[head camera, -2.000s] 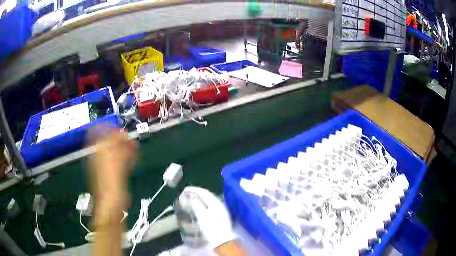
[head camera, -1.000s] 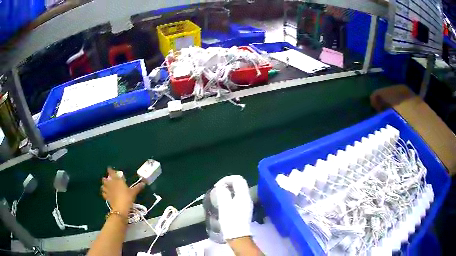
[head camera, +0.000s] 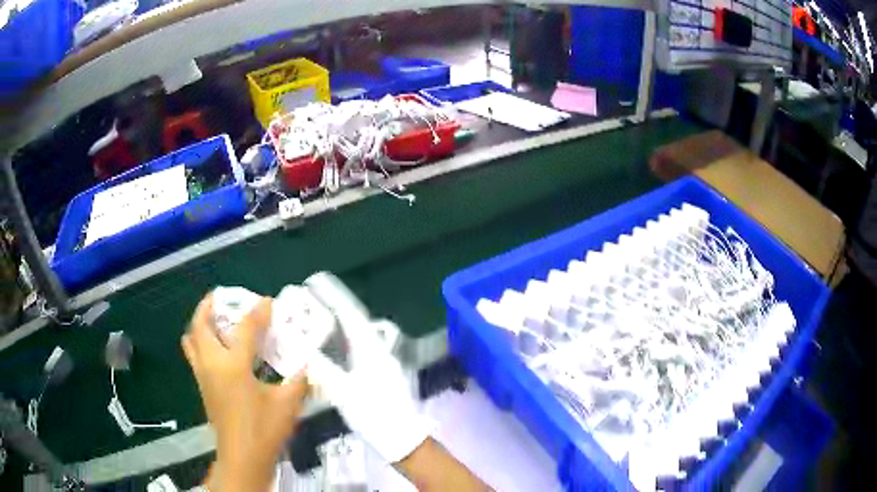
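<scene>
My left hand [head camera: 240, 384] is bare and holds two white power adapters side by side above the belt's near edge. One adapter [head camera: 231, 306] is at the fingers' left; the other [head camera: 300, 329] faces up with grey marks, between my thumb and the glove. My right hand [head camera: 370, 384] wears a white glove. Its blurred fingers are at the right adapter; whether they grip it or hold anything else is unclear. White adapters [head camera: 344, 463] also lie below my hands, partly hidden.
The blue tote [head camera: 510, 408] at right holds rows of adapters and heaped cords. The green belt [head camera: 413, 245] carries adapters with cords at left [head camera: 118, 351]. Across it are red bins [head camera: 303, 173] of cords, a blue tote [head camera: 154, 244] and a yellow crate [head camera: 288, 94]. Cardboard [head camera: 760, 197] is behind the tote.
My left hand has picked up two adapters from the belt and raised them. My gloved right hand has left the clear bottle and moved left to the adapters. The camera view has shifted.
</scene>
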